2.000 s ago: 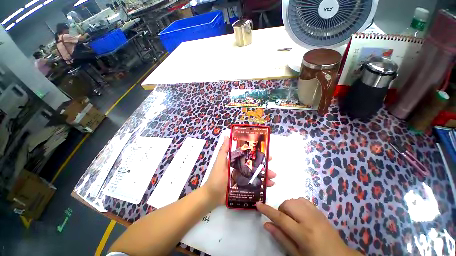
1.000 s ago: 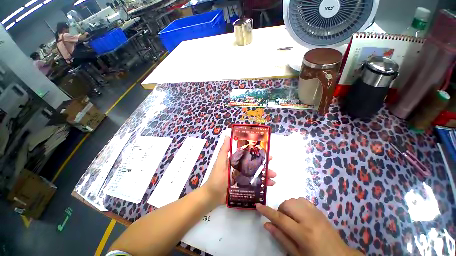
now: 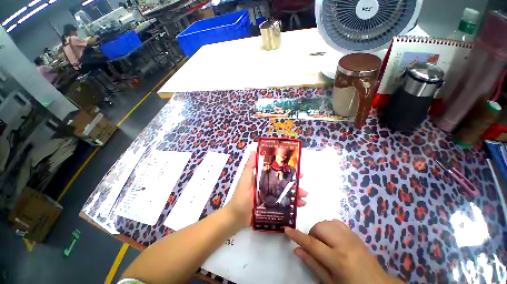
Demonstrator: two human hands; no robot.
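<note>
A smartphone (image 3: 276, 186) with a red edge stands upright in the picture near the middle, its lit screen showing a person in dark clothes with red at the neck. My left hand (image 3: 243, 194) holds it from the left and behind, with fingertips showing at its right edge. My right hand (image 3: 332, 252) holds nothing; its index finger is at the phone's lower right corner, and whether it touches the glass cannot be told. A large white paper sheet (image 3: 261, 258) lies under the phone and hands.
Loose papers (image 3: 150, 188) lie on the leopard-print desk at left. A picture strip (image 3: 303, 108) lies beyond the phone. A brown-lidded mug (image 3: 356, 86), black flask (image 3: 412, 97), fan (image 3: 367, 22) and calendar (image 3: 389, 66) stand at back right. A thin pinkish tool (image 3: 457, 177) lies right. A person (image 3: 75, 47) sits far left.
The picture on the phone screen has changed. Both hands have stayed in nearly the same place.
</note>
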